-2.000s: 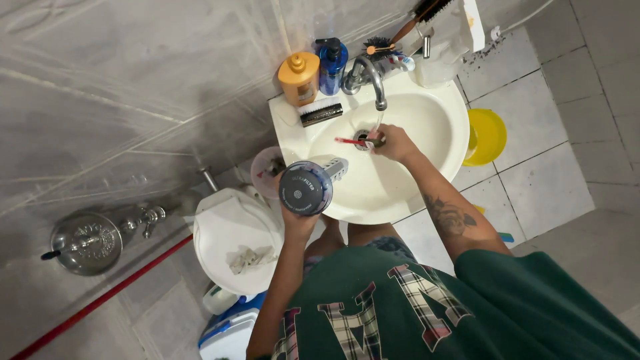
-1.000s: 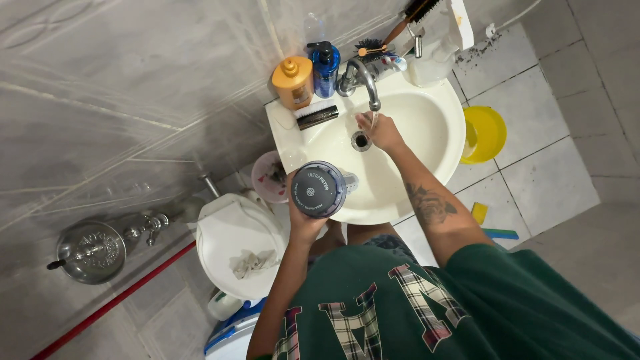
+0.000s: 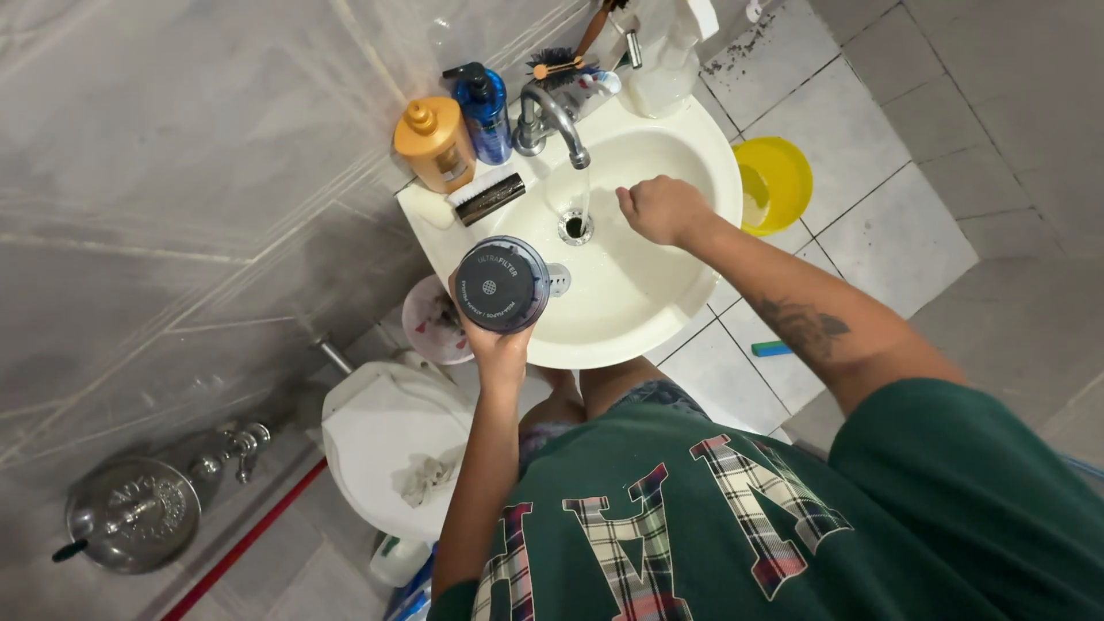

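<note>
My left hand (image 3: pixel 493 345) holds a round dark plastic filter housing (image 3: pixel 498 288) at the near left rim of the white washbasin (image 3: pixel 638 310). Its black end, bearing writing, faces up, and a pale perforated part (image 3: pixel 559 280) shows beside it over the bowl. Above the right side of the bowl is my right hand (image 3: pixel 662 210), fingers curled, back of the hand up; whether anything is inside it is hidden. Between my hands, a thin stream of water runs from the chrome faucet (image 3: pixel 556 116) toward the drain (image 3: pixel 575 227).
On the basin's back edge stand an orange bottle (image 3: pixel 435 145), a blue pump bottle (image 3: pixel 486 116), a brush (image 3: pixel 489 198) and a clear spray bottle (image 3: pixel 662 78). A yellow bucket (image 3: pixel 789 185) is on the floor at right; a toilet (image 3: pixel 379 466) and pink bin (image 3: pixel 429 321) are at left.
My right hand has moved from beneath the faucet to the right side of the bowl. The slim red item it held two seconds ago is no longer visible. My left hand still holds the housing.
</note>
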